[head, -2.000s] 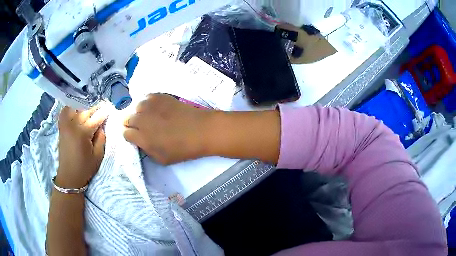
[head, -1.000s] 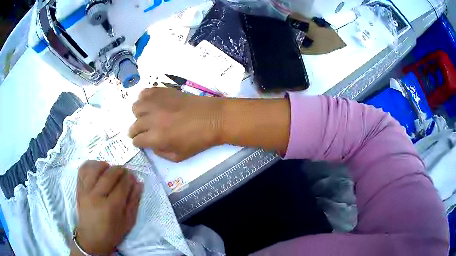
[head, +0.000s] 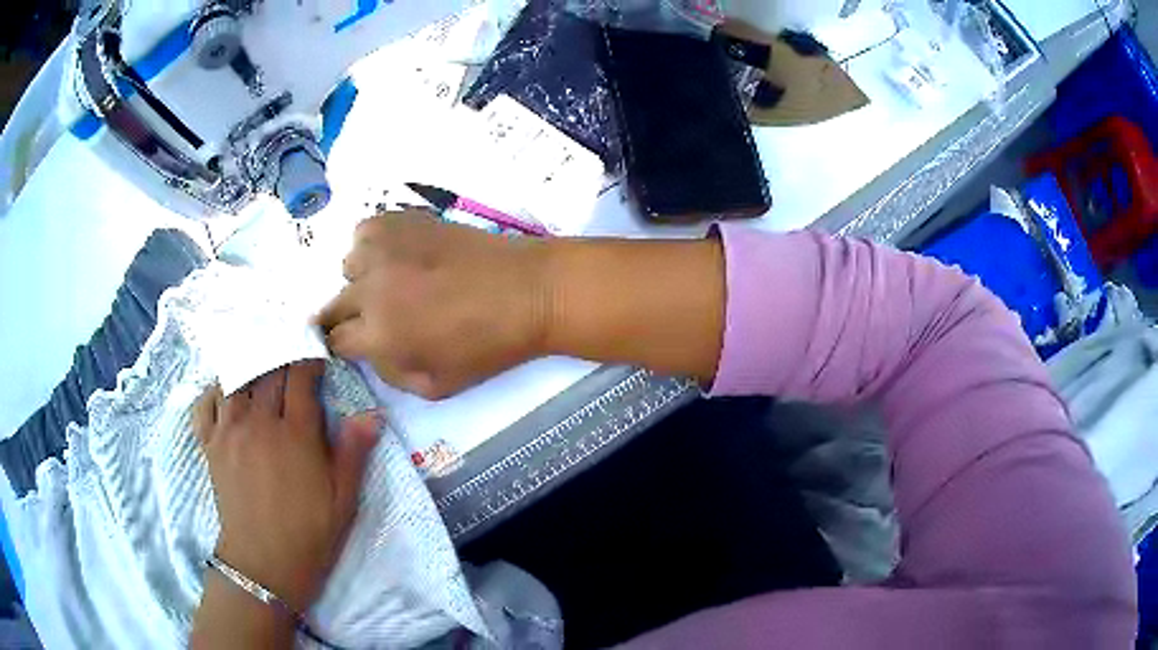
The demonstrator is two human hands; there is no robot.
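A pale striped garment [head: 140, 470] with a dark gathered band [head: 108, 343] lies on the left of the table, below the sewing machine's needle area [head: 301, 191]. My right hand [head: 438, 298] pinches the edge of a white cloth panel [head: 254, 318] below the machine head. My left hand [head: 282, 470] lies on the striped cloth, its fingertips under the white panel's edge; whether it grips is hidden. Pink-handled snips [head: 476, 210] lie just beyond my right hand.
A black phone [head: 686, 127], printed slips [head: 546, 159], a dark plastic bag [head: 546, 76] and a brown cardboard piece [head: 813, 89] lie beyond my right forearm. A ruler strip [head: 559, 438] runs along the front edge. Blue and red items [head: 1098, 191] stand at the right.
The garment has come away from under the machine head towards me. My left hand has moved down onto the striped cloth, then slightly up under the white panel. The snips have come into view.
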